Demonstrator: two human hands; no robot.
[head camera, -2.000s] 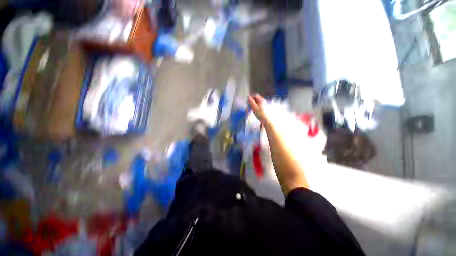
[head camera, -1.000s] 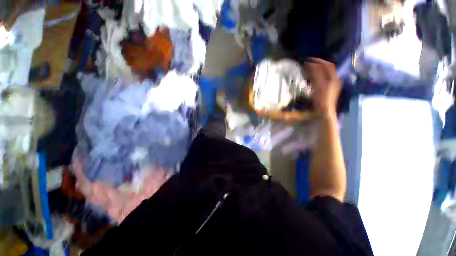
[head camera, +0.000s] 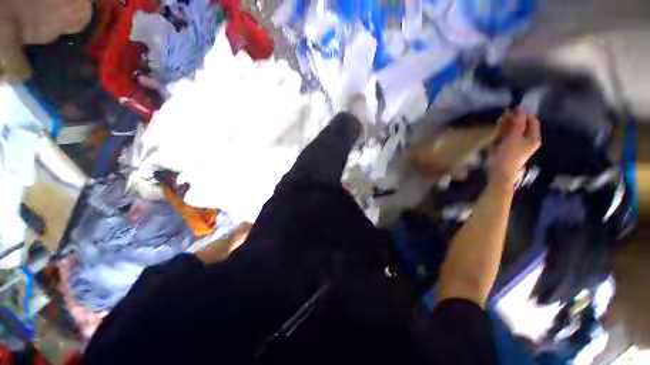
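A large heap of bright white cloth (head camera: 228, 128) lies in front of me, left of centre. Blue-grey cloth (head camera: 128, 235) lies in a crumpled pile at the lower left. My right hand (head camera: 519, 142) is stretched forward at the right, fingers partly curled, over or in front of dark cloth (head camera: 577, 157); blur hides whether it touches or holds anything. Of my left arm only a short piece of bare skin (head camera: 222, 244) shows between the white heap and my dark clothing; I cannot make out the fingers.
A red basket or tub (head camera: 120, 64) with grey-blue cloth stands at the upper left. Orange cloth (head camera: 196, 214) lies at the white heap's lower edge. White and blue pieces (head camera: 399, 78) are strewn ahead. A pale, purple-edged container (head camera: 531, 299) is at the lower right.
The view has swept across the workshop; the white heap and red basket have come in. My right hand is further right in view, away from the round container of white cloth. Some left-arm skin now shows.
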